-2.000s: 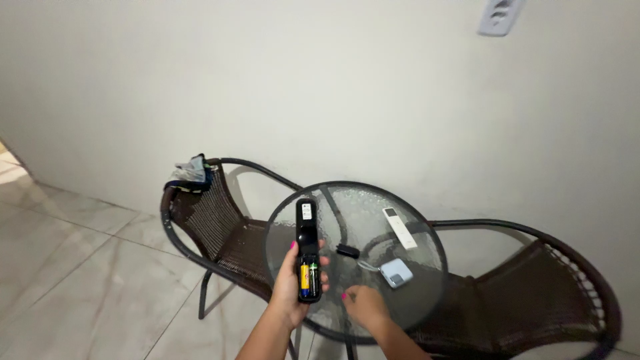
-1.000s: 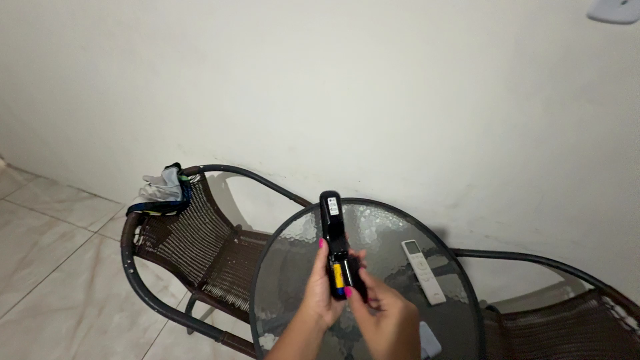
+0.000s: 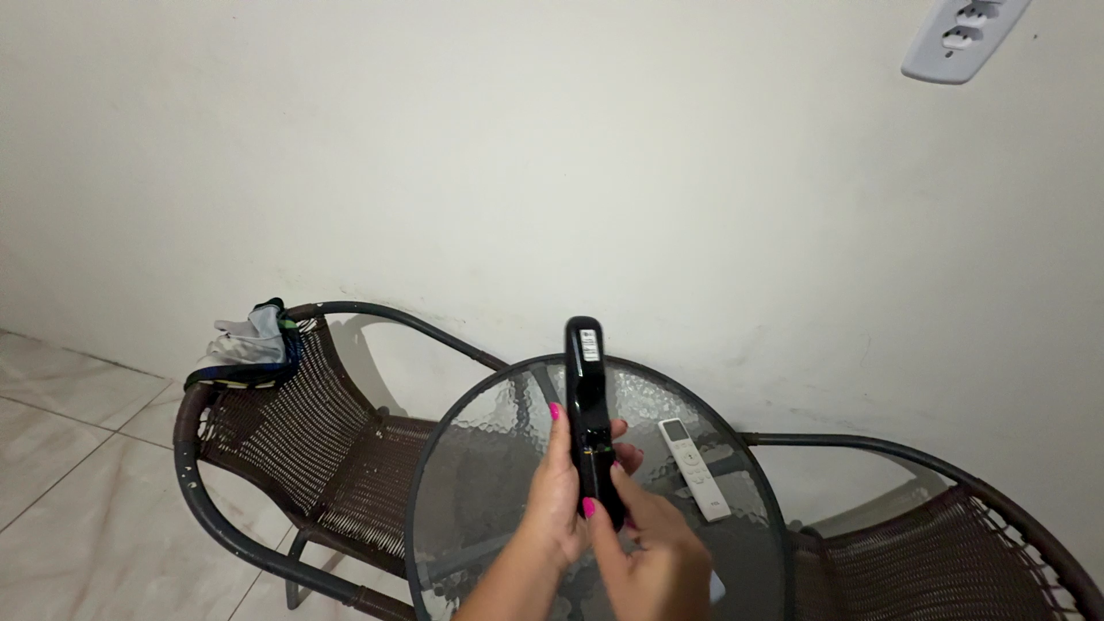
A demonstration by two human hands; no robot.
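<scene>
A glossy black remote control [image 3: 589, 388], its back with a white label facing up, is held over the round glass table [image 3: 470, 492]. My left hand [image 3: 556, 500] grips it from the left, with fingertips showing on its right side. The black battery cover [image 3: 601, 487] lies over the lower end of the remote, with a thin strip of yellow at its upper edge. My right hand [image 3: 651, 539] has its thumb and fingers on that cover. To the right on the glass lies a white remote control [image 3: 695, 470].
Woven chairs with dark metal frames stand left [image 3: 276, 431] and right [image 3: 931, 552] of the table. Crumpled cloth [image 3: 250, 345] hangs on the left chair. A white object's edge [image 3: 717, 588] shows beside my right hand. A wall outlet [image 3: 962, 39] is at upper right.
The black cover now lies over the battery bay, where a yellow battery showed before. My right hand, near the table two seconds ago, has come up to the remote. The view has shifted.
</scene>
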